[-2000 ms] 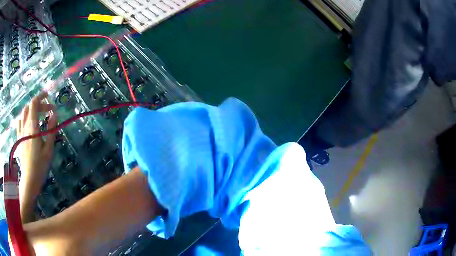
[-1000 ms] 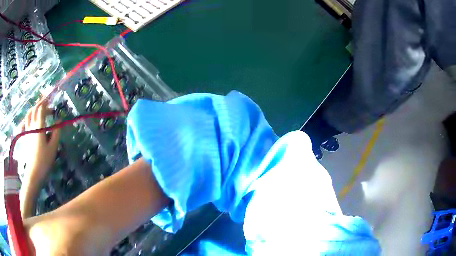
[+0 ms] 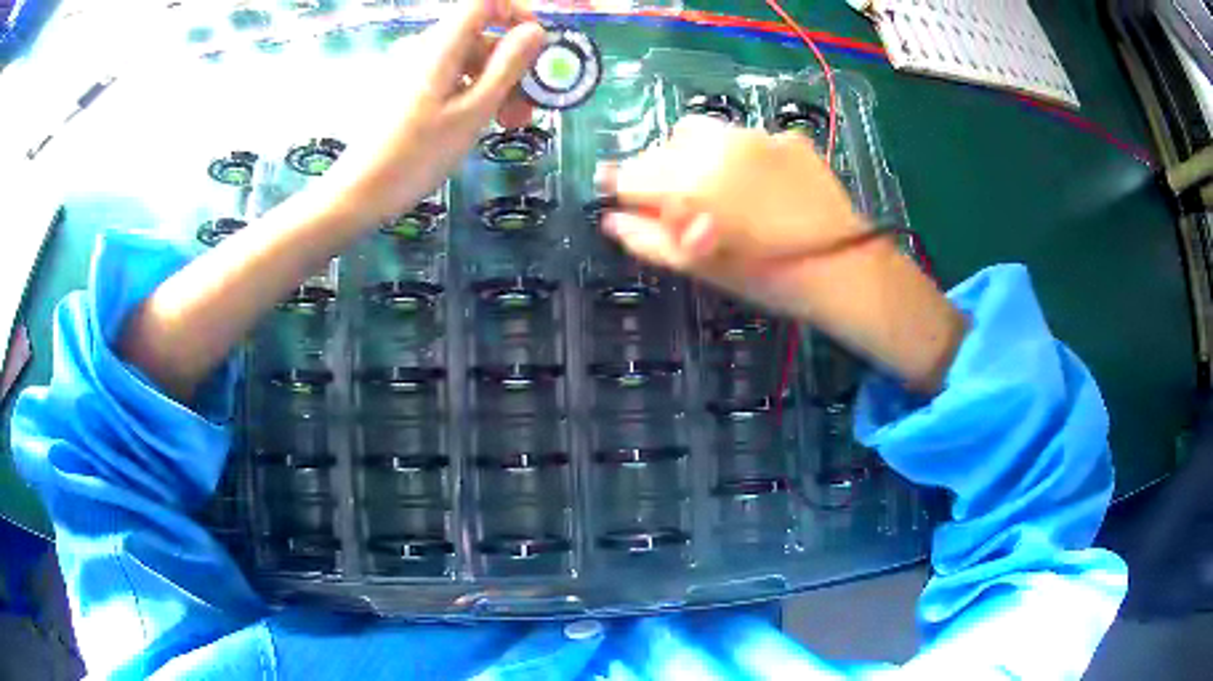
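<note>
My left hand (image 3: 466,100) holds a round speaker unit (image 3: 561,69) between its fingers above the far part of the tray, its green centre and pale ring facing up. The clear blister tray (image 3: 532,592) lies on the mat in front of me with rows of dark discs standing in its pockets. My right hand (image 3: 725,200) is closed above the tray's right half, slightly blurred. A dark lead (image 3: 845,242) runs over its wrist; what its fingers grip is too blurred to tell for certain. A red lead (image 3: 830,93) loops beside it over the tray.
A white grid panel (image 3: 978,47) lies at the far right of the green mat (image 3: 1051,226). Red and blue wires (image 3: 745,23) cross the far side. Strong glare whitens the upper left. A white sheet edge (image 3: 24,286) shows at the left.
The view has swung round to face the tray squarely. My left hand now holds up a speaker unit; my right hand is over the tray. The other person's dark sleeve has left the view.
</note>
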